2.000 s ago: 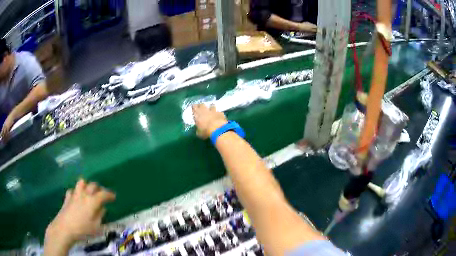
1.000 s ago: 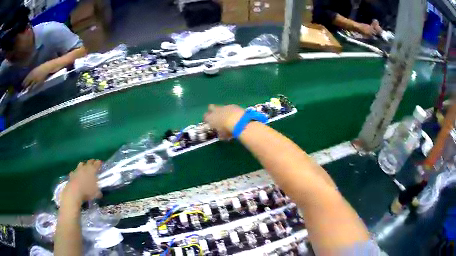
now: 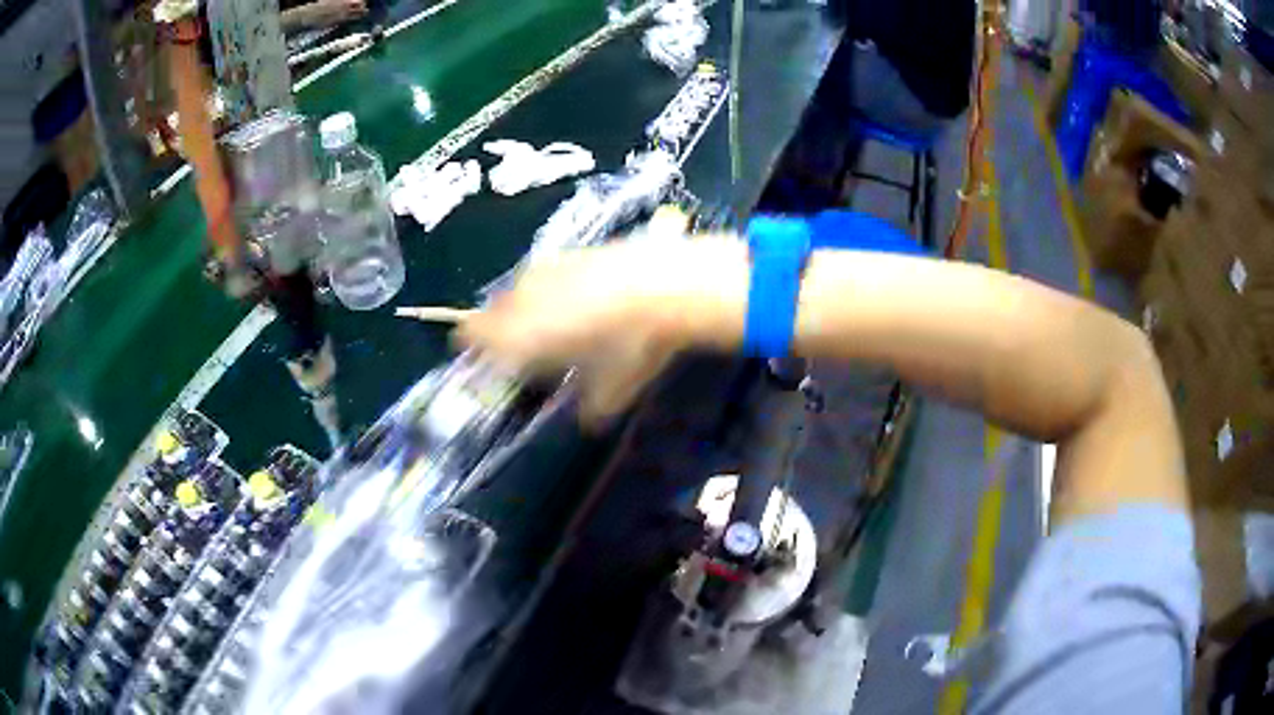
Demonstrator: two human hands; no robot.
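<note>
My right hand (image 3: 587,328), blurred, with a blue wristband, reaches over the dark bench. Its fingers are by a pale thin stick (image 3: 430,314) and above a blurred strip-like item; whether it grips either is unclear. Blurred clear plastic and white cord (image 3: 349,615) lie at bottom centre. Several uncovered power strips (image 3: 182,566), with metal contacts and yellow lumps, lie side by side at lower left. The suspended tool (image 3: 310,366) hangs left of my right hand, tip down. My left hand is not in view.
A clear bottle (image 3: 361,231) stands beyond the tool, with white crumpled items (image 3: 440,189) beside it. Another strip (image 3: 687,109) lies farther along the bench. The green conveyor (image 3: 98,342) runs at left. A round-based device (image 3: 762,566) is below right; a person's hand shows at top left.
The view has swung right. My right hand has moved from the strip on the conveyor to over the bench beyond the hanging tool. My left hand has left the picture.
</note>
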